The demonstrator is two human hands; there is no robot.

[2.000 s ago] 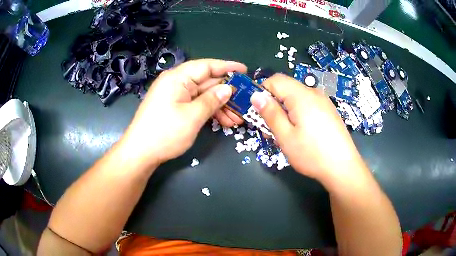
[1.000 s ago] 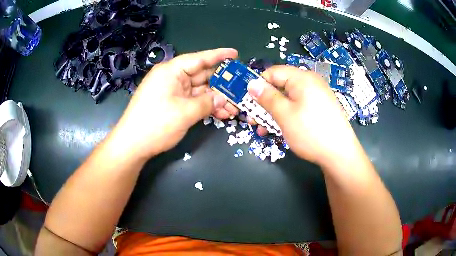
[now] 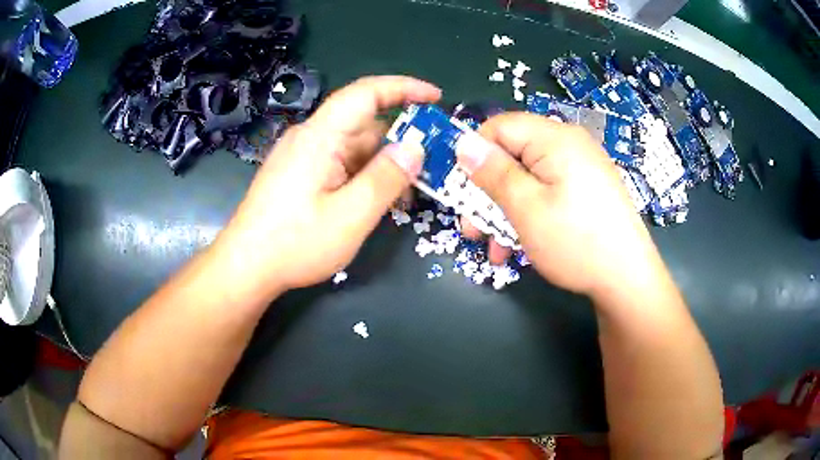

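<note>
A blue circuit board (image 3: 440,162) with a white dotted keypad area at its lower right end is held above the bench. My left hand (image 3: 333,180) has its thumb on the board's upper left end, by a pale patch. My right hand (image 3: 539,193) grips the board's right side, thumb on top near the white part, fingers partly hidden beneath. Small white pieces (image 3: 445,241) lie scattered on the dark bench top below the board, partly hidden by the board and right hand.
A heap of black plastic frames (image 3: 211,85) lies at the back left. Overlapping circuit boards (image 3: 661,148) lie at the right. More white pieces (image 3: 502,70) lie at the back. A clear bottle (image 3: 45,52) and a white fan (image 3: 25,247) are at the left edge.
The board was turned between my fingers, and more of its white part shows than two seconds ago. My left thumb has moved up onto the board's end since one second ago.
</note>
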